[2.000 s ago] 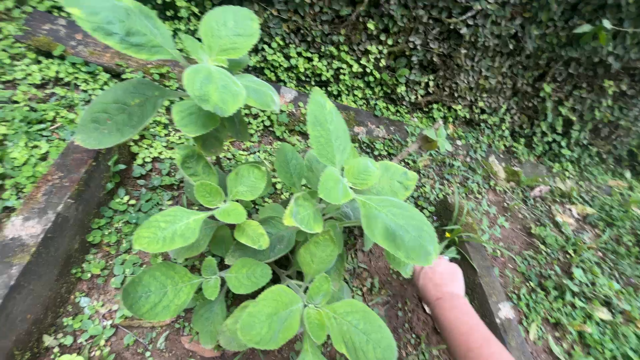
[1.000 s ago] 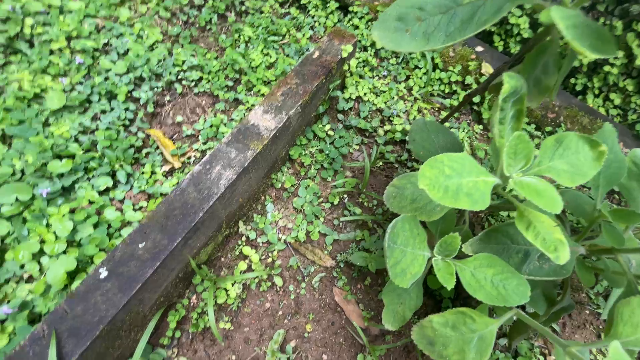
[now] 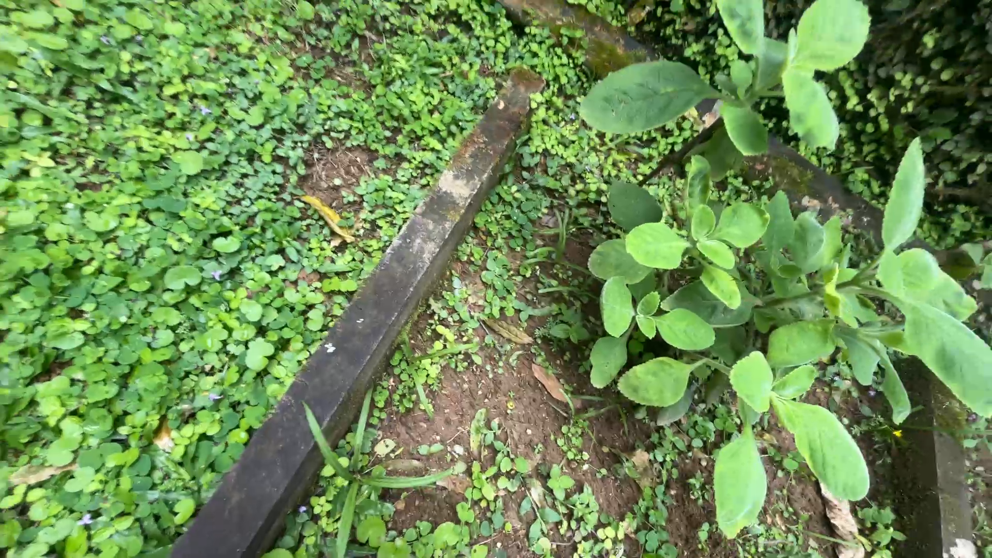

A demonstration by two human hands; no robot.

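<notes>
Neither of my hands shows in the head view now. A leafy green plant (image 3: 721,310) with broad, pale-edged leaves fills the right side, its stems rising from brown soil (image 3: 496,411). Low weeds and a tuft of long grass blades (image 3: 353,480) grow in this soil. A few dry brown leaves (image 3: 549,383) lie on it near the plant.
A dark, weathered edging beam (image 3: 372,318) runs diagonally from bottom left to upper middle. Dense ground cover (image 3: 155,310) with a yellow leaf (image 3: 328,216) lies left of it. Another edging beam (image 3: 942,465) stands at lower right, and a mossy edging (image 3: 821,186) runs behind the plant.
Two seconds ago a hand was at the plant's right side, by the right edging; it is out of view now. The view has swung left.
</notes>
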